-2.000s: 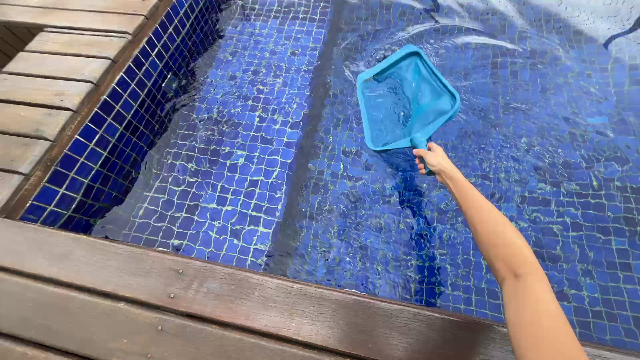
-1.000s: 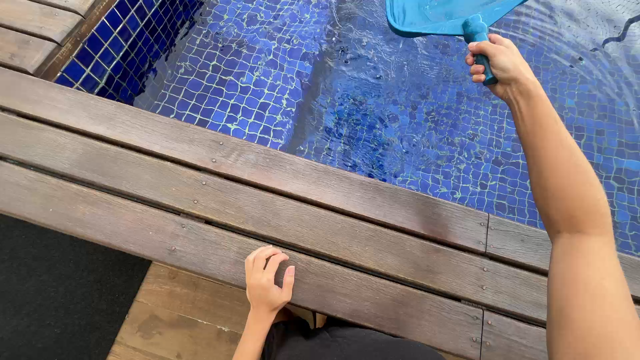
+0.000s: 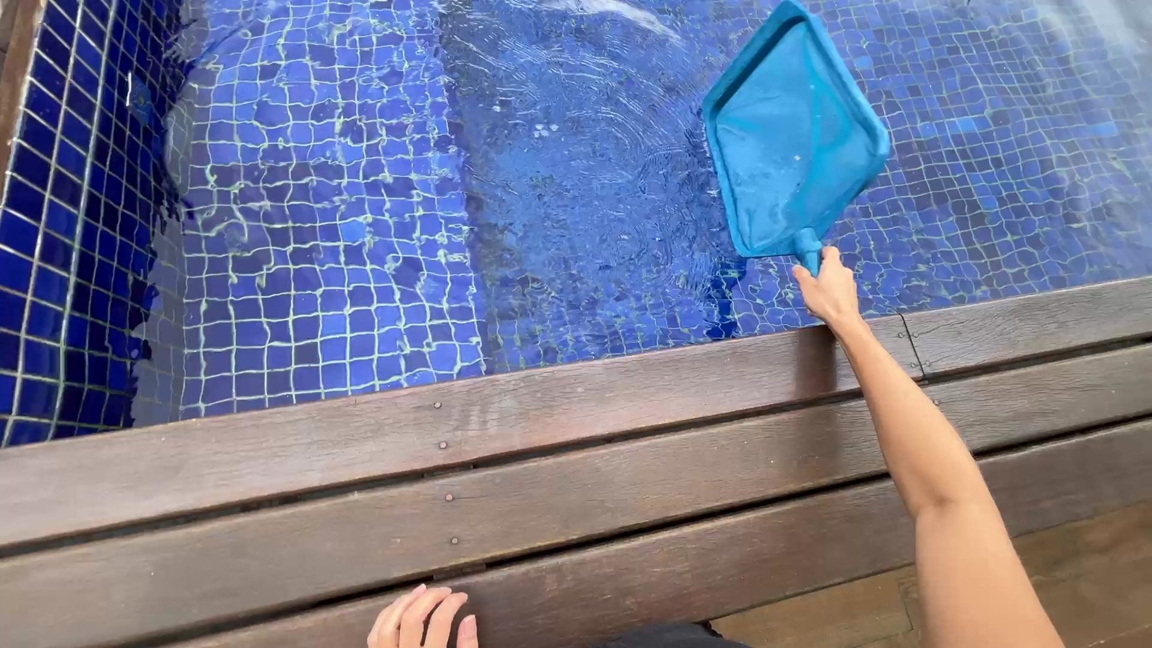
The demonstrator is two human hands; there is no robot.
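Note:
My right hand [image 3: 830, 286] grips the short handle of a blue pool skimmer net [image 3: 783, 148], out past the wooden edge of the pool. The net's frame is tilted, its mesh side facing me, over the pool water [image 3: 576, 207]; whether its rim touches the surface I cannot tell. A few small specks show on the mesh. At the bottom of the view my left hand [image 3: 423, 619] rests on the nearest plank, its fingers slightly bent and holding nothing. Its wrist is out of view.
Wide wooden deck planks [image 3: 270, 549] with screws and dark gaps run along the pool's near edge. A dark blue tiled wall [image 3: 63, 225] bounds the water at left. Beneath the water lies a tiled ledge [image 3: 324, 207]. Lower wooden flooring [image 3: 1098, 576] shows at bottom right.
The skimmer net, partly out of view a second ago, shows whole again, still in my right hand. My left hand, not seen two seconds ago, is on the planks. The view has turned.

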